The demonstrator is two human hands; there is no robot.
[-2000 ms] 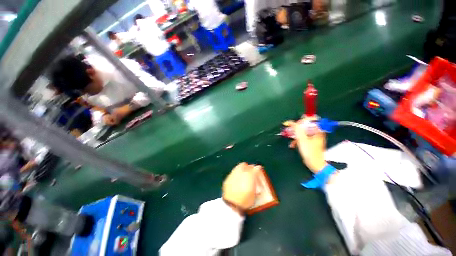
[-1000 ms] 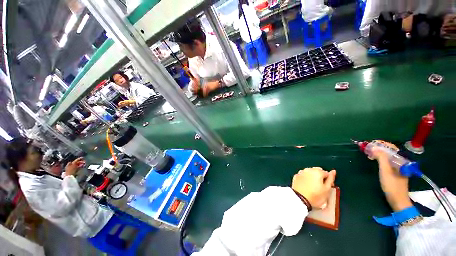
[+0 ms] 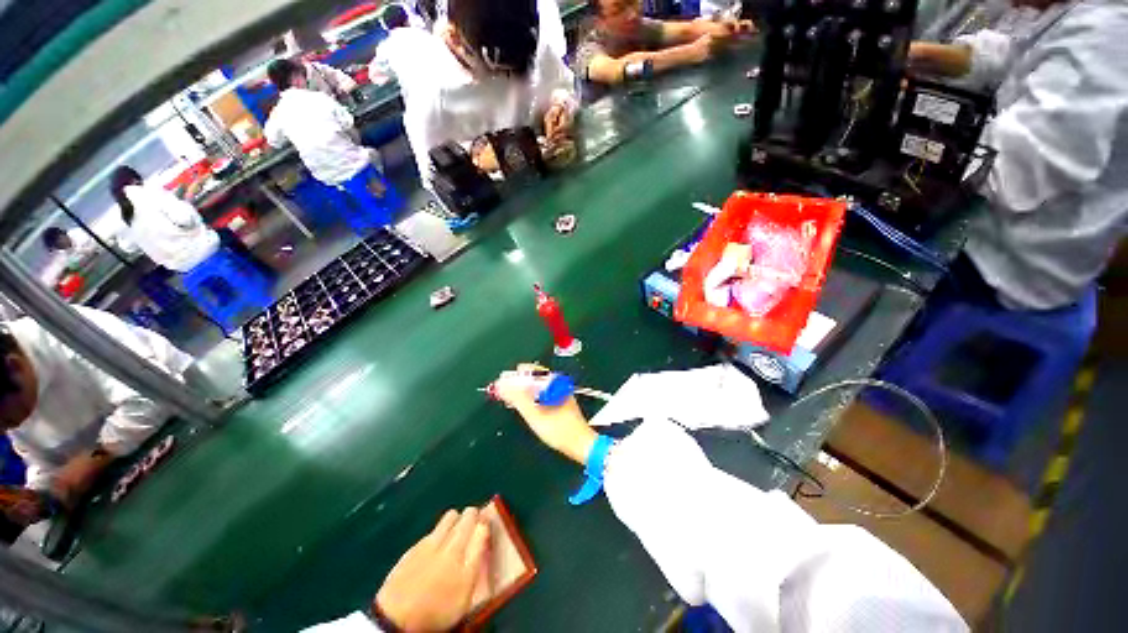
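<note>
My right hand is closed around the dispensing syringe, whose thin tip points left and whose blue cap shows at the right of the hand. A blue strap is on my right wrist. My left hand lies over the flat brown-edged fixture block with a pale centre. The fingers cover most of its left part, and I cannot tell if they hold a small piece. A spare red syringe stands upright on a pale round base beyond my right hand.
A red bin with pink bags sits on the blue-grey controller at right. A white sheet lies by my right forearm. Small assemblies lie on the green belt. A black compartment tray and several workers are beyond.
The view has swung right; the blue machine at left is out of view and the red bin is in view. My right hand still holds the syringe and my left stays over the block.
</note>
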